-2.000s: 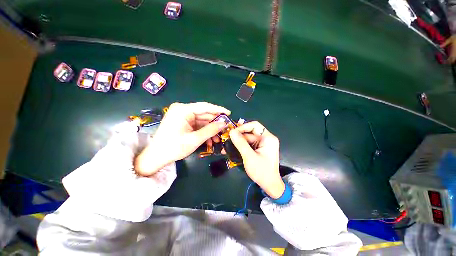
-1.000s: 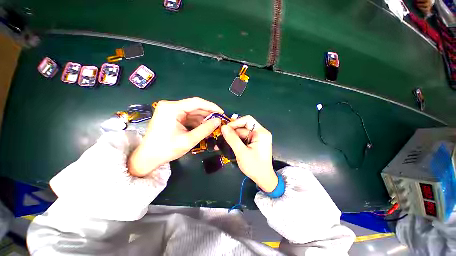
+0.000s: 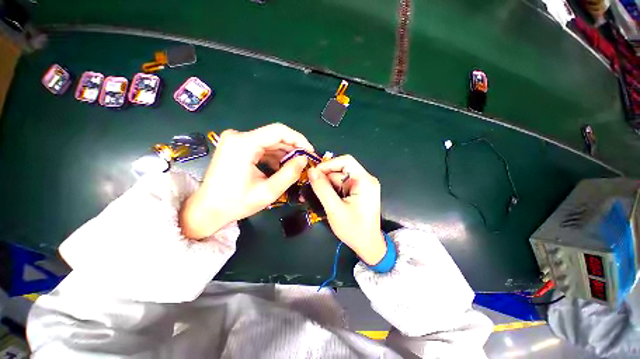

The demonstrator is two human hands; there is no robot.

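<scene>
My left hand (image 3: pixel 245 175) holds a watch housing (image 3: pixel 298 153) with a pink-purple rim between thumb and fingers, tilted, above the bench. My right hand (image 3: pixel 349 203) is at its right side, thumb and fingers pinched on an orange flex cable at the housing's edge. A dark display screen hangs below the cable, partly hidden by my fingers. Another display screen module (image 3: pixel 296 224) with an orange tail lies on the bench below my hands. A blue band (image 3: pixel 385 255) is on my right wrist. The inside of the held housing is mostly hidden.
Several open watch housings (image 3: pixel 144 90) lie at the upper left. Grey screen modules (image 3: pixel 335 111) lie near the bench's back edge, others by my left sleeve. A black wire (image 3: pixel 448 170) lies at right, beside a power supply (image 3: pixel 586 231). The green belt (image 3: pixel 337 35) bears housings with screens.
The view has shifted, so the bench things sit higher and farther left. My left hand has tilted the housing more edge-on. Both hands keep their hold close together.
</scene>
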